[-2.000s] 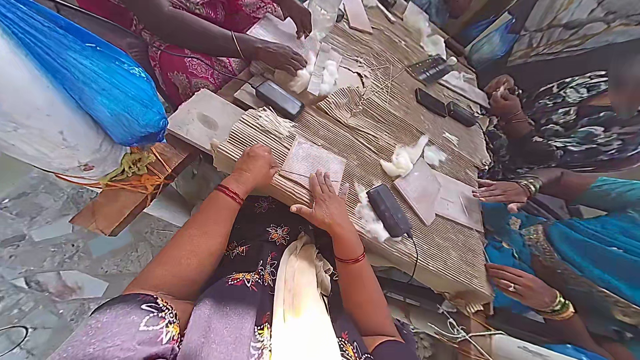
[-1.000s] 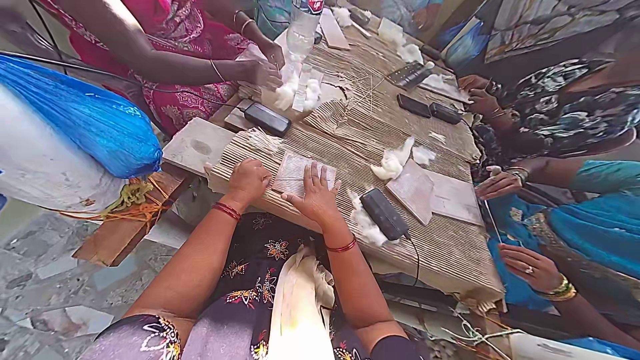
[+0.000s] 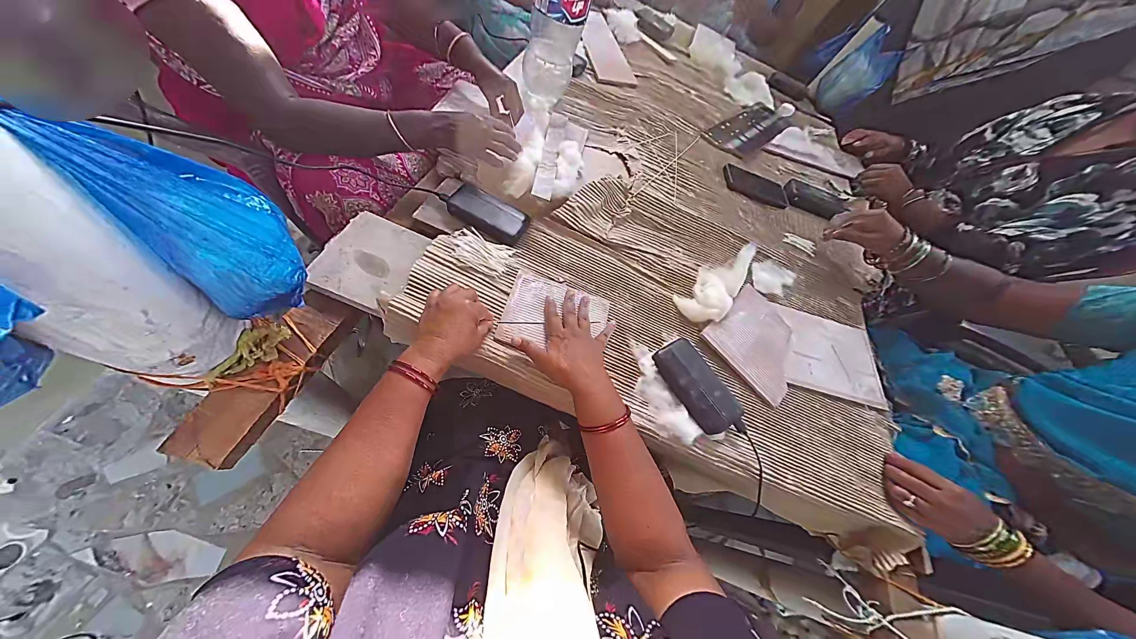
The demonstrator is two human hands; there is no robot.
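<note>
My left hand (image 3: 451, 324) is curled at the left edge of a small ribbed tile (image 3: 532, 297), its fingertips at the end of a thin dark stick (image 3: 519, 322) lying across the tile. Flat on the tile, with fingers spread, rests my right hand (image 3: 570, 344), its palm over the stick's other end. The tile lies on corrugated cardboard at the table's near edge. A frayed pale bundle (image 3: 484, 251) is just behind my left hand. Right of my right hand, a black power adapter (image 3: 698, 386) sits on white cotton (image 3: 661, 399).
Two more tiles (image 3: 750, 342) (image 3: 830, 355) and cotton tufts (image 3: 717, 286) lie to the right. Behind are another black adapter (image 3: 486, 213), a plastic bottle (image 3: 548, 62) and phones (image 3: 754, 185). Co-workers' hands (image 3: 484, 138) (image 3: 936, 497) are around the table; plastic bags (image 3: 177, 213) hang at left.
The co-worker at right, whose two hands held a thin stick a second ago, now has one hand out over the table and the other lower down. My hands stay at the tile.
</note>
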